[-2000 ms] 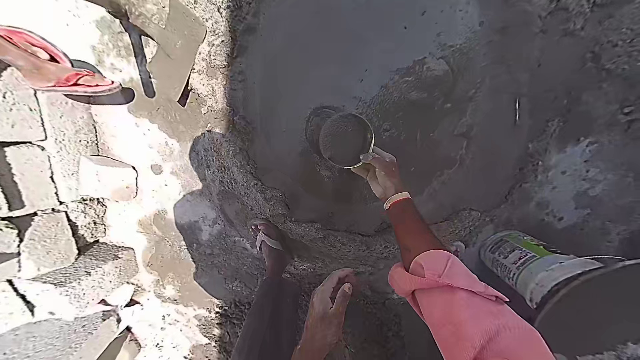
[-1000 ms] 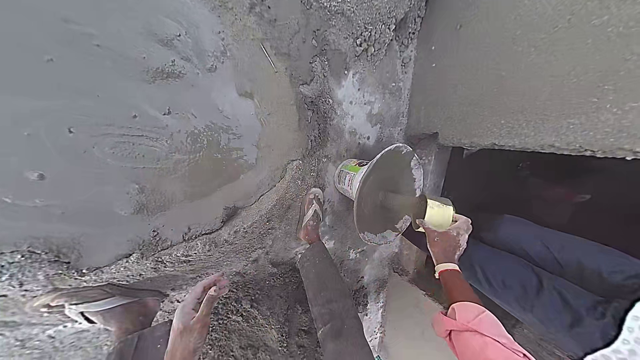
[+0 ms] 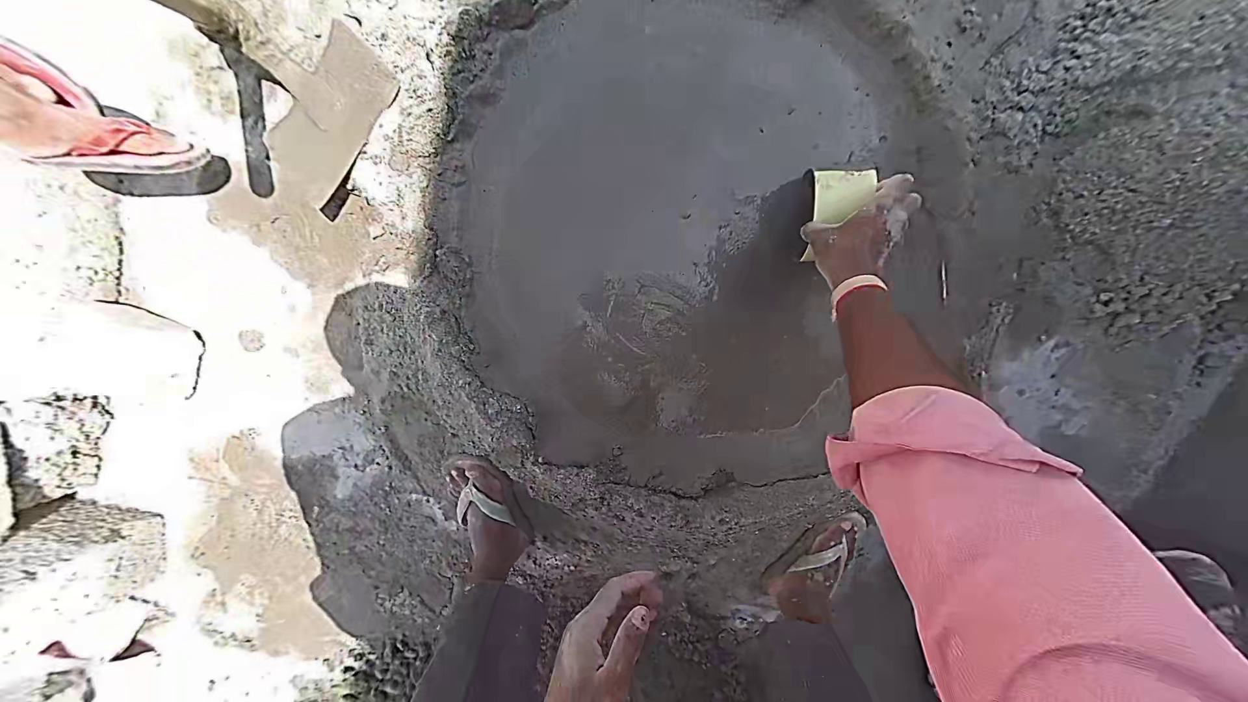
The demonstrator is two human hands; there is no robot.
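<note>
My right hand [image 3: 860, 229], below a pale wristband and a rolled pink sleeve, grips a small pale yellow cup-like container [image 3: 842, 197]. The container is tipped on its side over a pool of wet grey cement mix [image 3: 604, 185]; its opening faces away and its contents are hidden. A dark wet patch [image 3: 760, 331] lies in the mix below and left of it. My left hand [image 3: 609, 639] is at the bottom centre, between my sandalled feet, fingers curled and apart, holding nothing.
A rough mortar rim [image 3: 507, 419] surrounds the pool. My sandalled feet [image 3: 492, 517] stand at its near edge. Another person's foot in a red sandal [image 3: 97, 136] is at upper left, beside a flat slab piece [image 3: 336, 107]. Stone blocks [image 3: 88, 546] lie at lower left.
My right hand, with the container, has moved from above the bucket at the right to over the cement mix. The view has swung back left, and the bucket has left it.
</note>
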